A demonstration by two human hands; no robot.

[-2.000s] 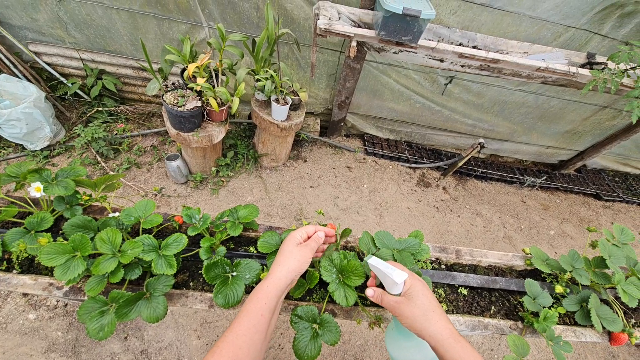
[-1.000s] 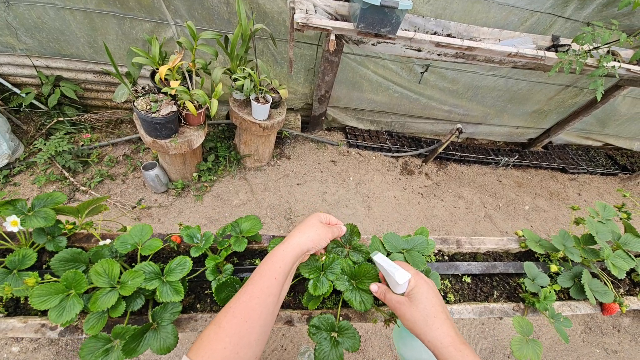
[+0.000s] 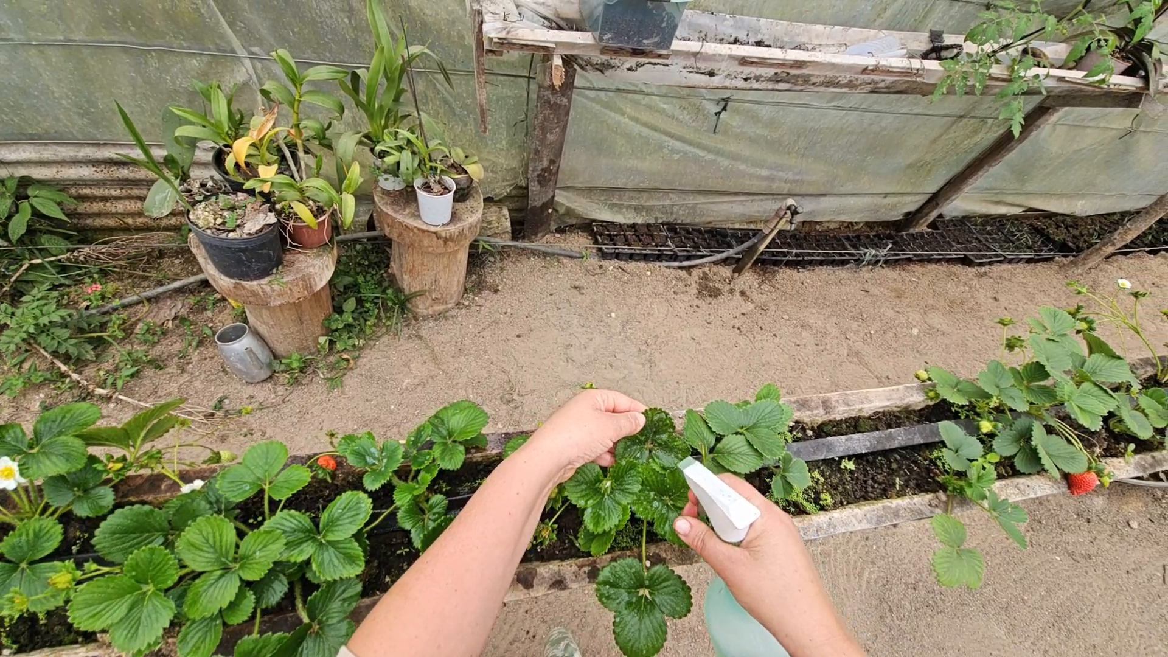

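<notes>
My left hand (image 3: 593, 429) is at a strawberry plant in the raised bed, thumb and fingertips closed together at the edge of a strawberry leaf (image 3: 653, 440). Whether the leaf is pinched between them is hard to see. My right hand (image 3: 748, 547) is wrapped around the neck of a spray bottle with a white trigger head (image 3: 719, 497) and a pale green body (image 3: 735, 625), partly hidden by the hand. The nozzle points toward the leaves of the same plant. Below, a large three-part strawberry leaf (image 3: 642, 598) hangs over the bed's near board.
Wooden boards (image 3: 858, 401) edge the bed, where a dark drip strip (image 3: 867, 443) runs. A ripe strawberry (image 3: 1083, 482) hangs at right. Beyond the sandy path stand log stumps (image 3: 429, 251) with potted plants, a metal mug (image 3: 245, 353) and black seedling trays (image 3: 648, 242).
My left hand was at a red strawberry two seconds ago and is now at a leaf of that plant. The spray bottle stays in my right hand. The view has shifted somewhat.
</notes>
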